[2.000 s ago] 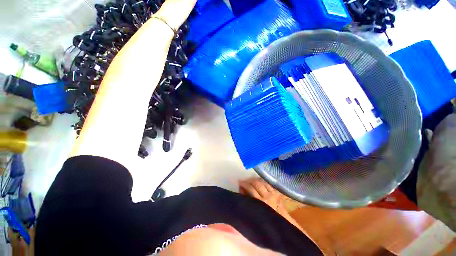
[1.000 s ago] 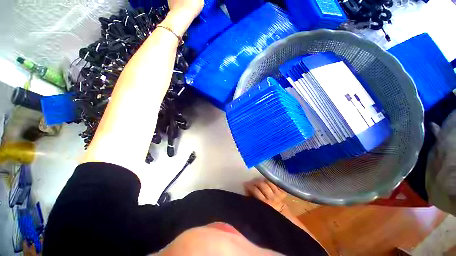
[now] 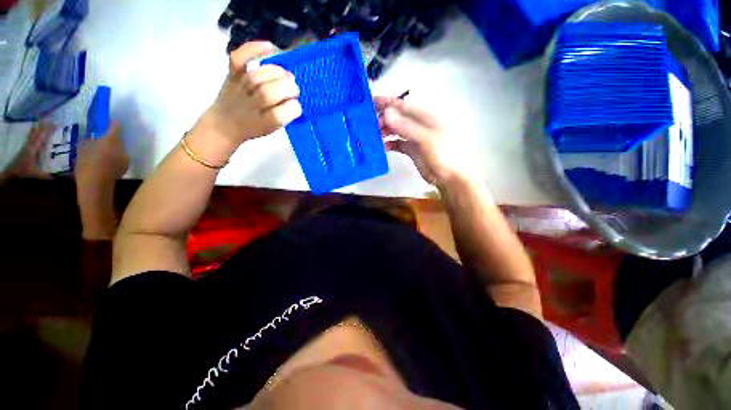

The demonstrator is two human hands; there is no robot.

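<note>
My left hand (image 3: 260,96) holds a blue blister tray (image 3: 345,120) by its upper left side, tilted above the table's front edge. The tray shows one large ribbed recess and two narrow slots; no cable is visible in it. My right hand (image 3: 413,132) is at the tray's right edge, slightly blurred, with bent fingers. A small black tip (image 3: 403,94) shows just above these fingers; whether the hand holds it or it lies on the table cannot be told.
A heap of black cables (image 3: 321,20) lies at the far side of the white table (image 3: 473,128). A grey basket (image 3: 597,220) at right holds blue trays (image 3: 609,88) and white-blue cards (image 3: 680,136). Another person's hands (image 3: 100,156) work at the left.
My left hand has come back from the far side and now holds a tray. My right hand has risen from the table edge to the tray. The view has shifted; the basket appears further right.
</note>
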